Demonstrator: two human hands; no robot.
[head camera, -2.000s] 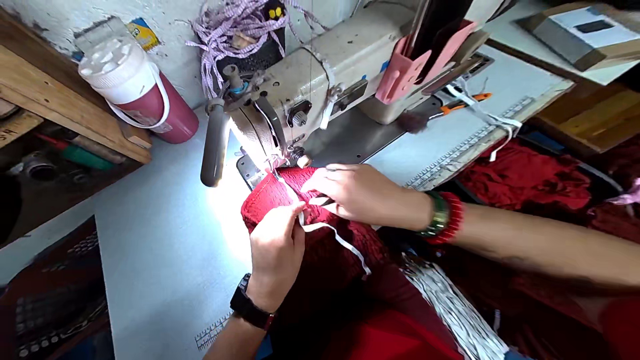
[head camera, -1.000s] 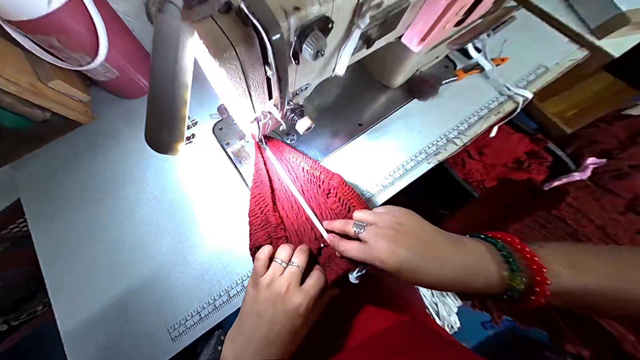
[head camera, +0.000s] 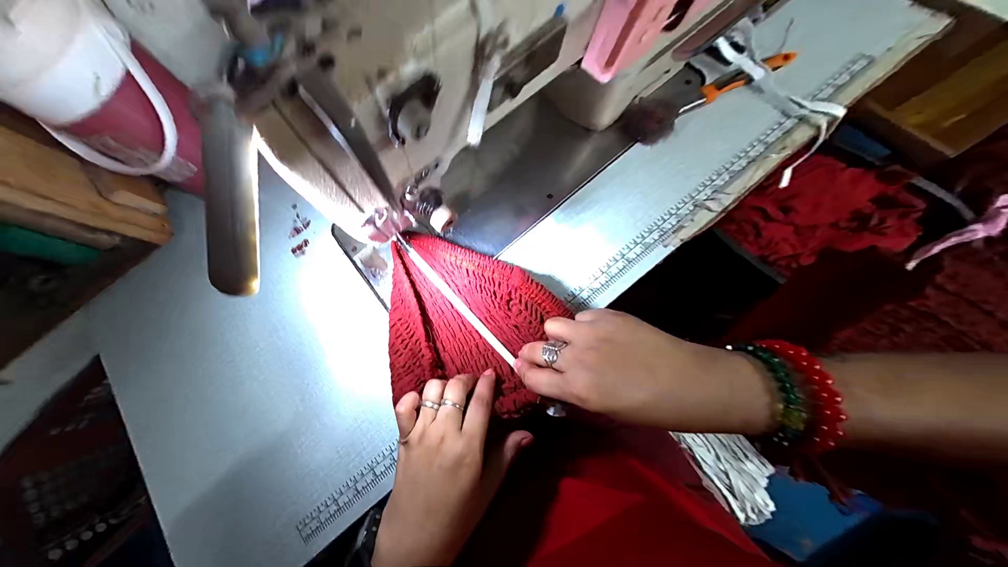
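Note:
Red gathered fabric (head camera: 480, 315) lies under the needle area of a sewing machine (head camera: 378, 102) and spreads toward me. A narrow white elastic or tape (head camera: 461, 309) runs taut over it from the presser foot to my right hand (head camera: 638, 366), whose thumb and fingertips pinch its near end against the cloth. My left hand (head camera: 453, 449) rests palm down on the fabric's near edge, fingertips pressing on it, thumb spread to the side. The needle itself is hidden by glare and machine parts.
A maroon and white jug (head camera: 146, 102) and a wooden shelf (head camera: 79, 189) stand left. Orange-handled thread snips (head camera: 724, 85) and loose white strips (head camera: 803, 106) lie behind right. Red cloth (head camera: 827, 205) and a bundle of white strips (head camera: 732, 472) are below the table's edge.
Two seconds ago both hands were together near the needle; now they are on the near part of the fabric, and the white strip lies straight. The view has moved closer.

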